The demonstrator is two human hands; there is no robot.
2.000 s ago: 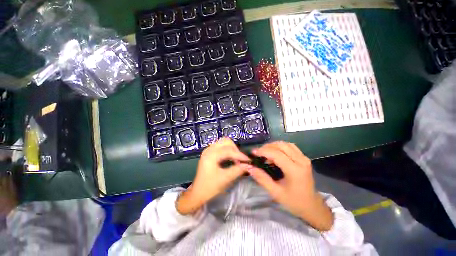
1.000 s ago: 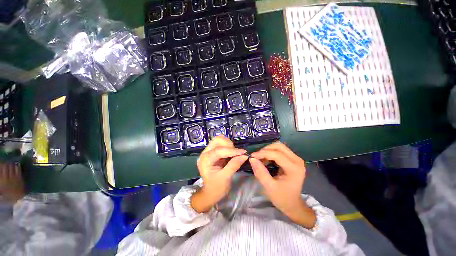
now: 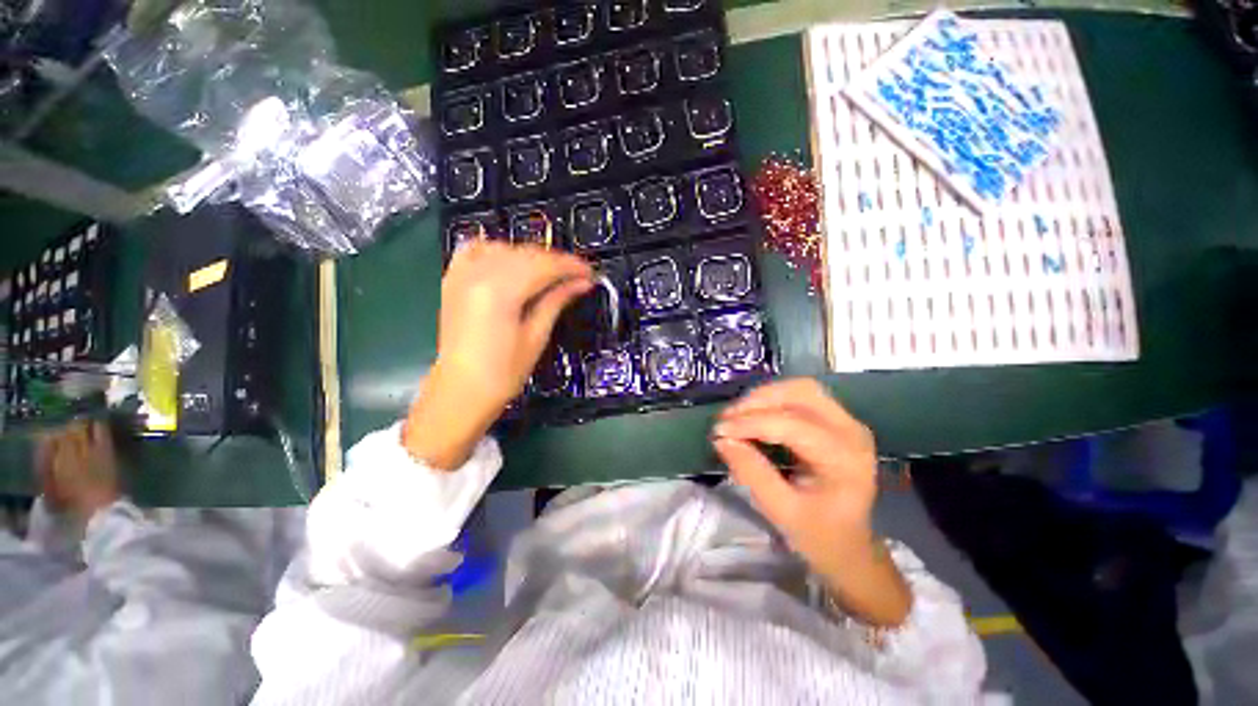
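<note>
The black blister tray (image 3: 628, 408) lies in front of me, with black watch cases with shiny pale rims in its pockets. My left hand (image 3: 517, 310) is over the tray's lower left part and pinches a watch case (image 3: 596, 315), dark with a bright edge, tilted above the pockets. The hand hides some of the left pockets. My right hand (image 3: 800, 462) is in front of the tray's lower right corner, thumb and fingertips together. Whether something tiny is between them cannot be seen.
A white parts sheet (image 3: 980, 324) lies right of the tray, with a small tilted card of blue bits (image 3: 966, 111). Red specks (image 3: 789, 207) lie between. Crumpled clear bags (image 3: 297, 152) and a black box (image 3: 221, 331) are left. A neighbour's hand (image 3: 80, 466) is at far left.
My hands were together in front of the tray. My left hand has moved up and left over the tray with the case. My right hand stays near the bench edge. The view has shifted slightly.
</note>
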